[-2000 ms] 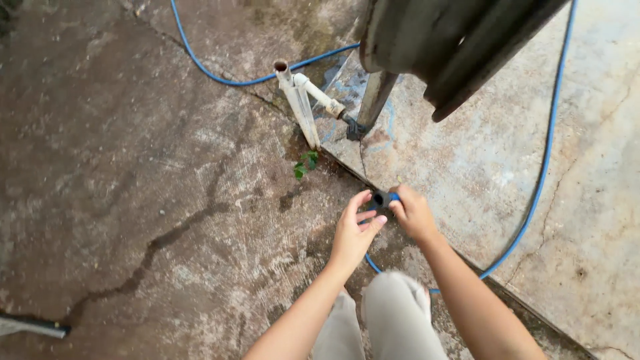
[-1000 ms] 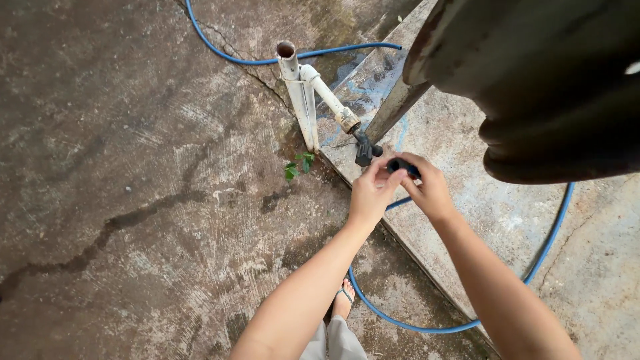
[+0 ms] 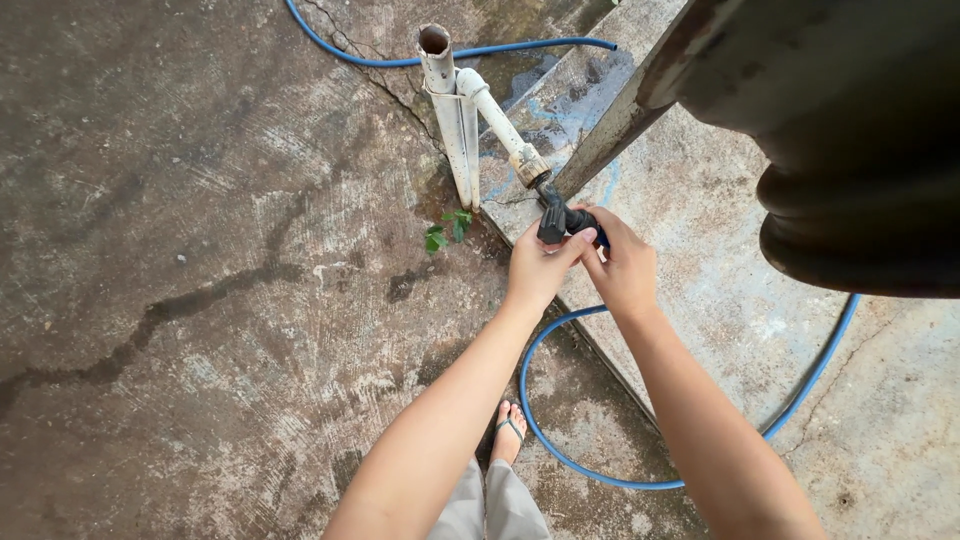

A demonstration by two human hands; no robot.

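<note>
A black plastic tap is fixed to the end of a white PVC pipe. My right hand grips a black hose connector at the tap's outlet, with a bit of blue showing at its end; whether it is fully seated cannot be told. My left hand is just below the tap, thumb and fingers at the connector's near side, partly hidden. A blue hose loops on the ground beneath my hands and runs up to the right.
An upright open white pipe stands beside the elbow pipe, tied to it. A large dark corrugated object overhangs at the upper right, by a slanted post. A raised concrete slab edge runs diagonally. A small green plant grows near the pipes.
Both hands have moved up to the tap with the black connector, which was held apart from it two seconds ago. The view has shifted noticeably.
</note>
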